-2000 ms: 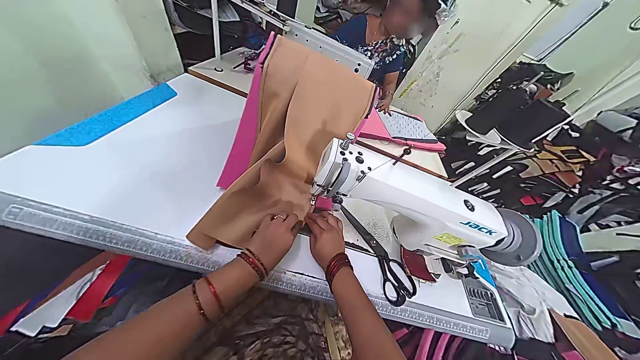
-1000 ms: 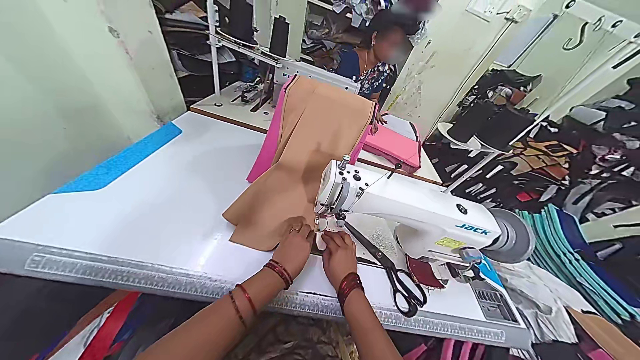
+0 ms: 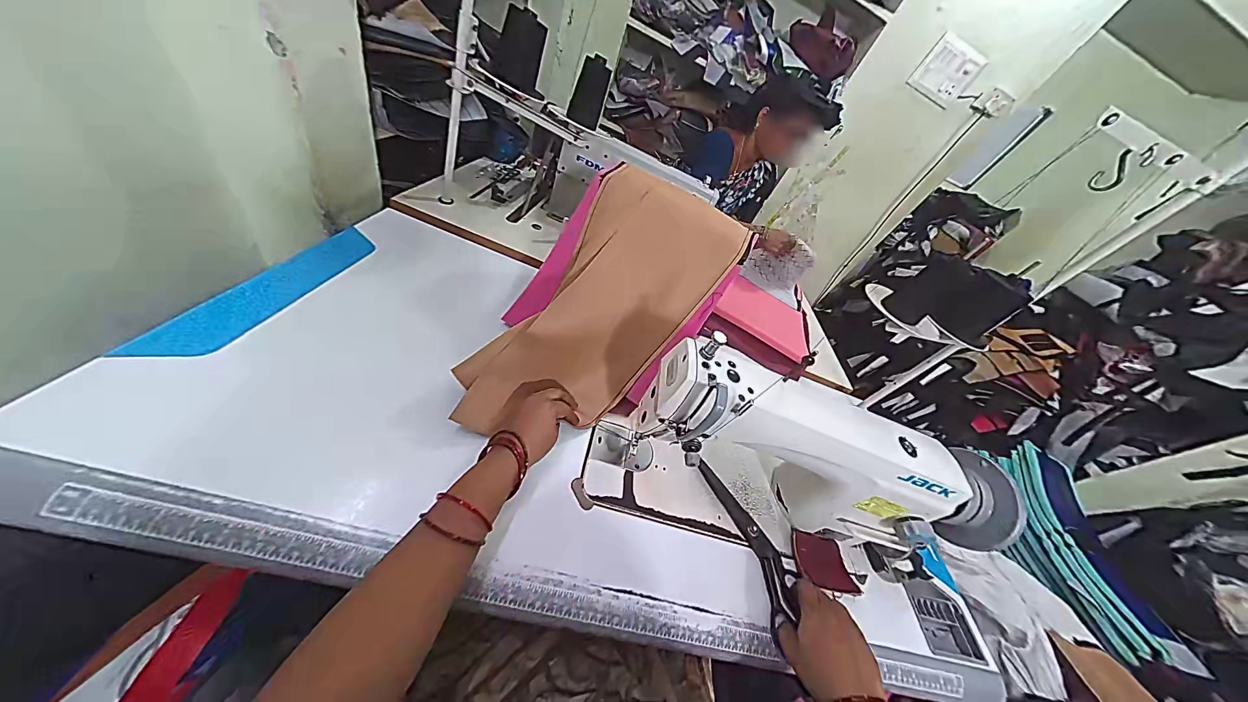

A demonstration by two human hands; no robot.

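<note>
Tan material (image 3: 634, 263) with pink pieces beneath it lies in folds at the left of a white Jack sewing machine (image 3: 848, 439). My left hand (image 3: 541, 419) grips the material's near edge, fingers curled over it, just left of the needle area. Black-handled scissors (image 3: 751, 526) lie on the machine bed, blades pointing toward the needle area. My right hand (image 3: 824, 634) is at their handles with its fingers around them. A dark red scrap (image 3: 826, 563) lies beside the scissors, against the machine's base.
A ruler strip (image 3: 224, 531) runs along the front edge of the white table (image 3: 292, 390). A blue strip (image 3: 253, 297) lies at the back left. Pink pieces (image 3: 765, 317) lie behind the machine. A person (image 3: 746, 156) sits beyond, at another machine. Teal pieces (image 3: 1063, 546) are stacked at right.
My right hand has left the needle area and moved to the scissors' handles. My left hand has drawn away to the left with the tan material, clear of the needle. The view has tilted up.
</note>
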